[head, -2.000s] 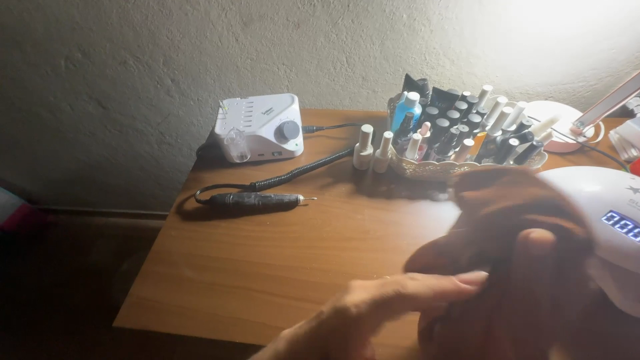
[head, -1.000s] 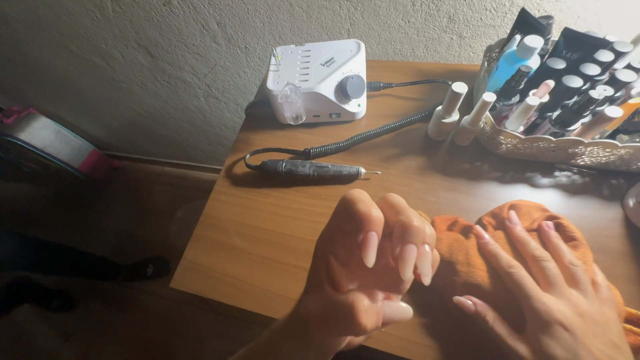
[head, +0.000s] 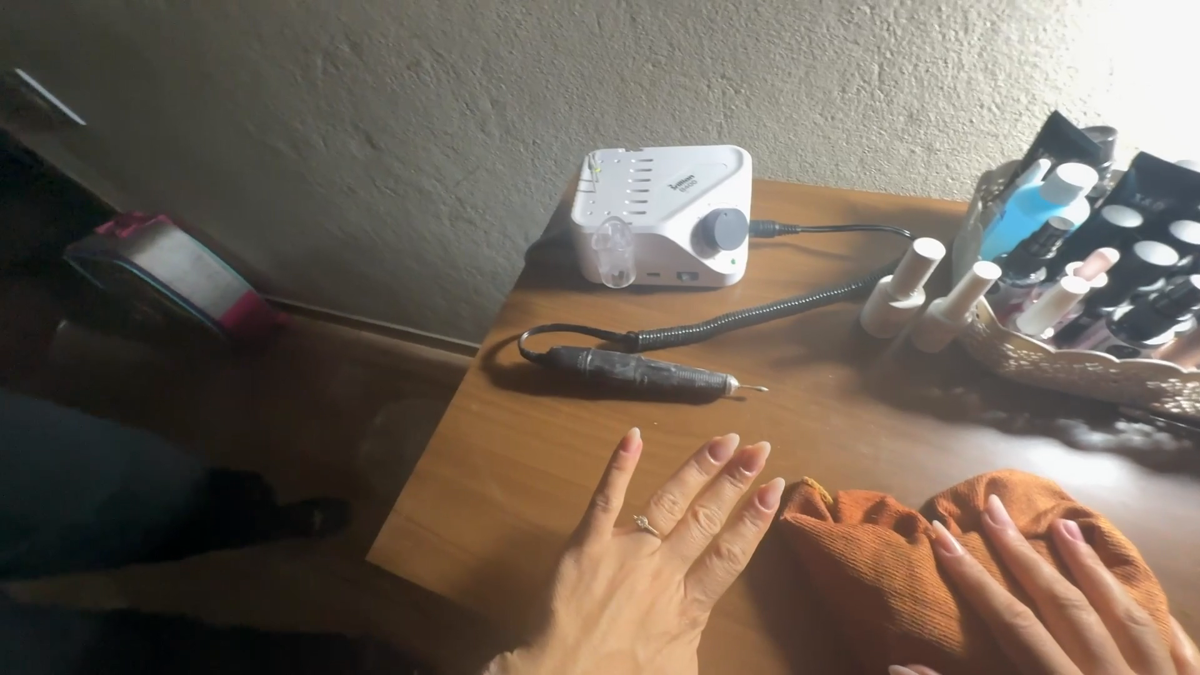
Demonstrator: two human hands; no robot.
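Note:
My left hand [head: 652, 572] is held palm down above the wooden table, fingers spread, a ring on one finger, nothing in it. To its right my right hand [head: 1059, 600] rests with its fingers apart on a bunched orange-brown ribbed cloth [head: 872, 562], not gripping it. Beyond my left hand lies a black electric nail drill handpiece [head: 637, 372], its metal bit pointing right. A coiled black cable [head: 769, 314] runs from it. Behind stands the white nail drill control unit [head: 661, 211] with a grey dial and a small clear plastic holder on its front.
Two white-capped bottles [head: 900, 291] stand beside an ornate openwork basket [head: 1078, 375] of nail polish bottles and tubes at the right. A rough wall borders the wooden table [head: 469, 487] behind. On the floor at the left are a pink-and-white bag-like object [head: 173, 272] and a person's dark shoe [head: 314, 516].
My left hand, curled with its nails showing one second ago, is now spread with its back up. My right hand stays on the cloth. The view has shifted left.

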